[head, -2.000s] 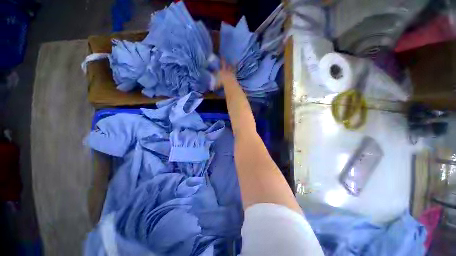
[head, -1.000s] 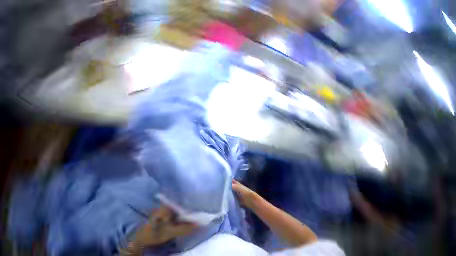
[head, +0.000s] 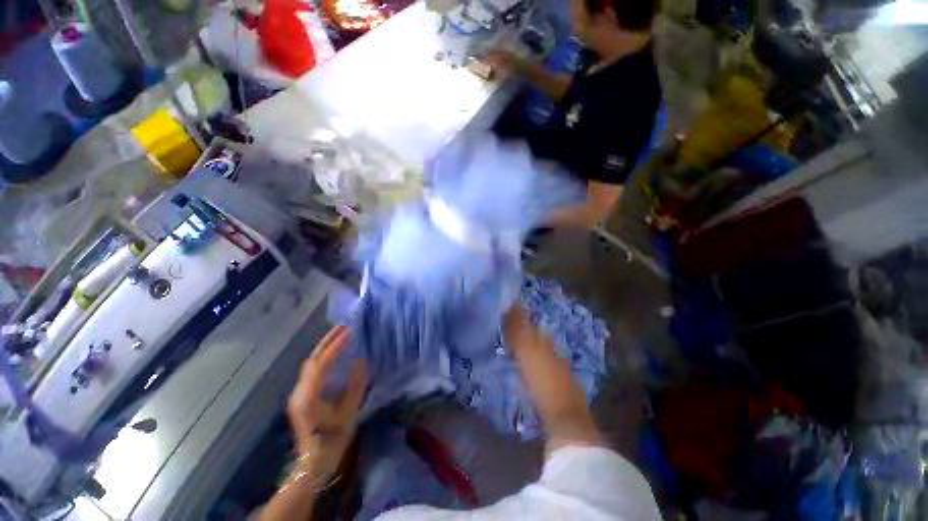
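Note:
A light-blue garment piece or bundle [head: 438, 275], blurred by motion, is in front of me beyond my hands. My left hand [head: 324, 392] is at its near left side, palm up with fingers apart, and holds nothing that I can see. My right hand [head: 524, 331] is blurred at the garment's near right edge; its fingers are unclear, so I cannot tell whether it grips the cloth.
A white sewing machine [head: 153, 295] stands at the left, with thread cones [head: 87, 63] behind it. A white table [head: 356, 87] lies ahead. A person in a dark shirt [head: 611, 107] is ahead to the right. Light-blue cloth pieces [head: 580, 341] are piled below the garment.
The view has turned from the box and crate, past the table, to the machine and another person. The light-blue cloth has moved away from my body, and my left hand has opened.

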